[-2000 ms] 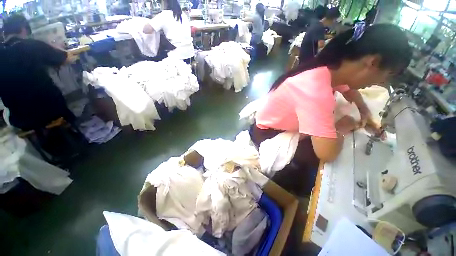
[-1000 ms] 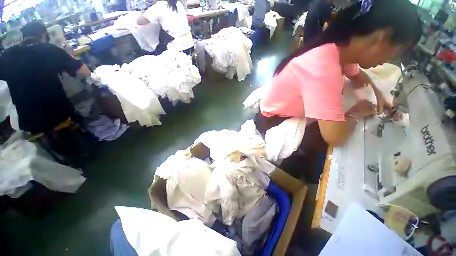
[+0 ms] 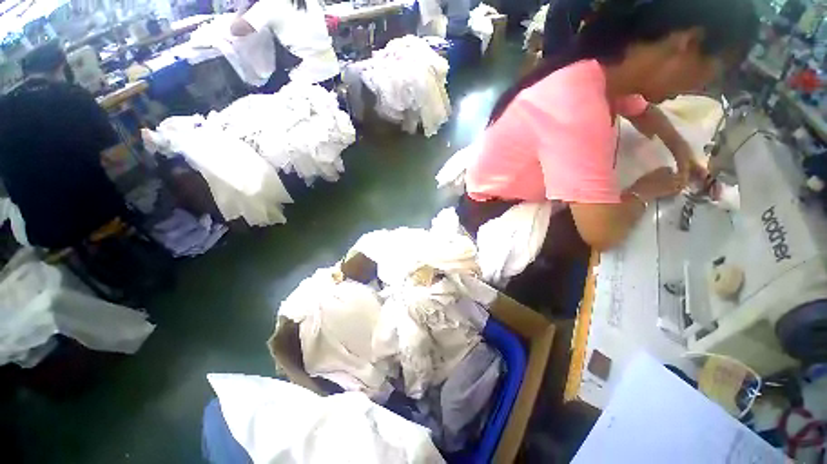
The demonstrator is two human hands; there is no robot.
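Note:
Neither of my hands is in view. A smooth white cloth [image 3: 317, 426] lies over my blue-clad leg [image 3: 223, 439] at the bottom edge. In front of it stands a brown carton [image 3: 529, 381] heaped with cream cloth [image 3: 340, 322]. A blue plastic tub [image 3: 504, 385] shows its rim inside the carton, with grey-lilac cloth [image 3: 467, 390] beside it. A white paper sheet [image 3: 666, 417] with faint marks lies at the lower right.
A neighbour in a pink shirt [image 3: 553, 136] bends over an off-white "brother" sewing machine [image 3: 771, 227] at right, both hands near its needle area. Red scissor handles [image 3: 802, 433] lie lower right. White cloth heaps [image 3: 272, 136], other workers and green floor [image 3: 335, 213] lie beyond.
The view has shifted, so the machine and neighbour sit higher in the picture and more of the paper sheet shows. The worker at far left has changed posture slightly.

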